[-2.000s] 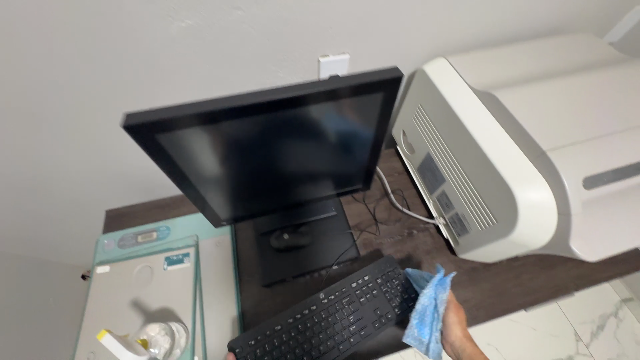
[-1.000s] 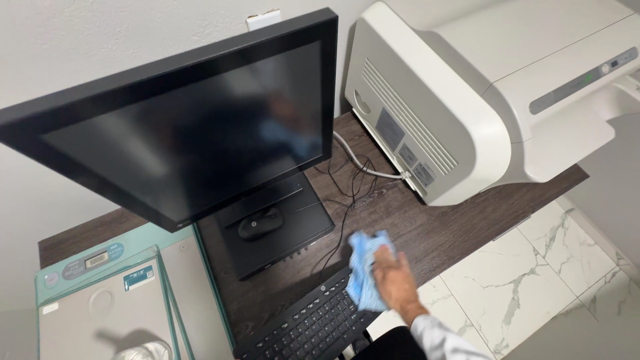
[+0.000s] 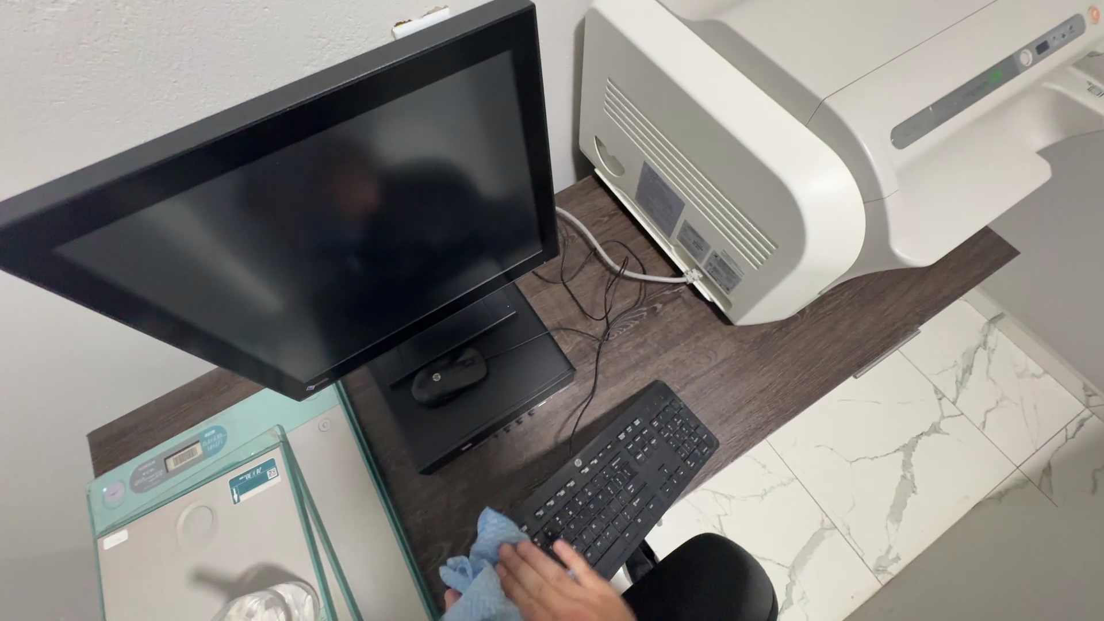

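Observation:
At the bottom centre, my right hand [image 3: 561,586] presses a crumpled blue cloth [image 3: 492,569] by the left end of a black keyboard [image 3: 625,474]. The keyboard lies slanted on the dark wood desk, close to its front edge. Only a fingertip of my left hand [image 3: 451,597] shows, at the cloth's lower left; the rest is hidden. Behind the keyboard stands a black monitor [image 3: 328,224], its screen dark with a faint reflection. A black mouse [image 3: 450,376] rests on the monitor's base [image 3: 492,405].
A large off-white machine [image 3: 707,155] with vents and labels stands on the desk's right part. Black wires and a grey cable [image 3: 604,250] lie behind the keyboard. Teal-edged flat panels [image 3: 198,517] lie at left, with a white coiled item [image 3: 276,601]. A black chair [image 3: 707,582] stands at the front.
My right hand and the blue cloth have moved from the keyboard's right end to its left end. The view has shifted.

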